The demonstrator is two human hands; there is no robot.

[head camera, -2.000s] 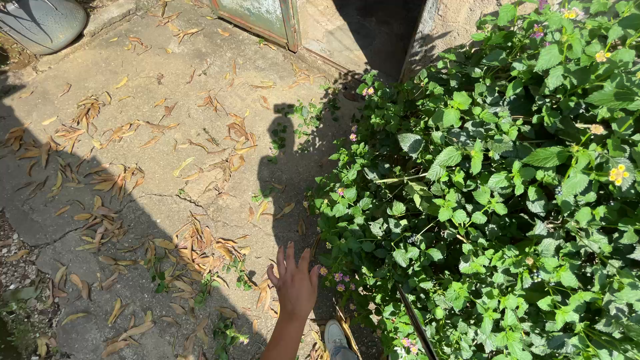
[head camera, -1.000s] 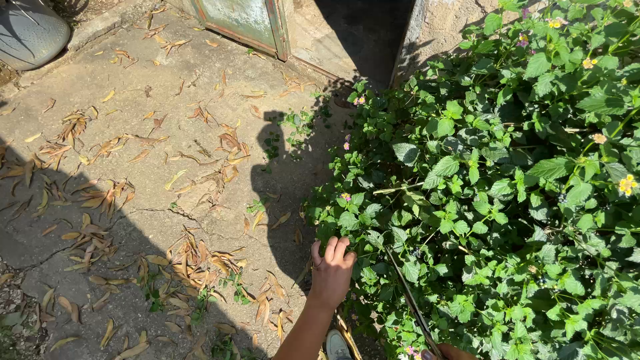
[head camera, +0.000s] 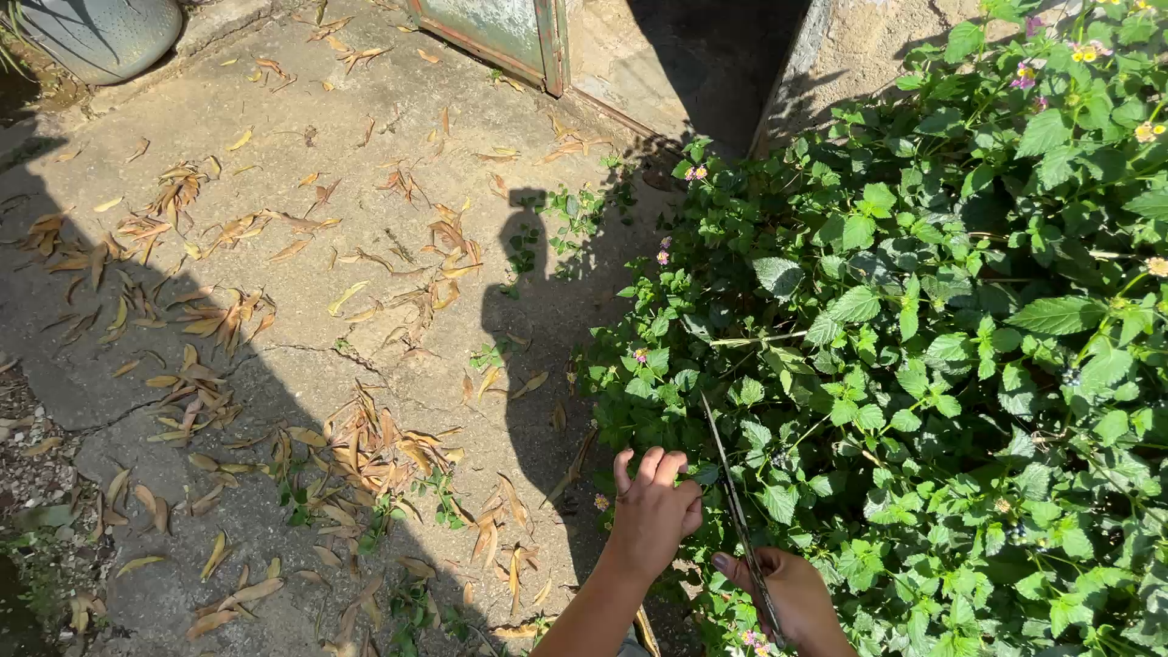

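My left hand point(head camera: 652, 506) is at the left edge of a leafy lantana shrub point(head camera: 867, 392), its fingers bent over the leaves; whether a stem lies between them cannot be made out. Just right of it, my right hand point(head camera: 789, 593) grips a long, thin, dark metal blade tool point(head camera: 730, 484), whose tip points up and away over the shrub. Its handle is hidden by the right hand. Small pink and yellow flowers point(head camera: 641, 354) dot the foliage.
Dry leaves point(head camera: 379, 447) and cut green sprigs point(head camera: 575, 214) lie on cracked concrete point(head camera: 383, 319). Farther off are a rusty-framed metal door point(head camera: 506, 41), a doorway, a rough wall point(head camera: 862, 55) and a grey pot point(head camera: 114, 36). The shrub fills the right side.
My left hand, spread two seconds ago, has bent its fingers and moved right to the shrub's edge. More of my right hand and the blade tool has come into view.
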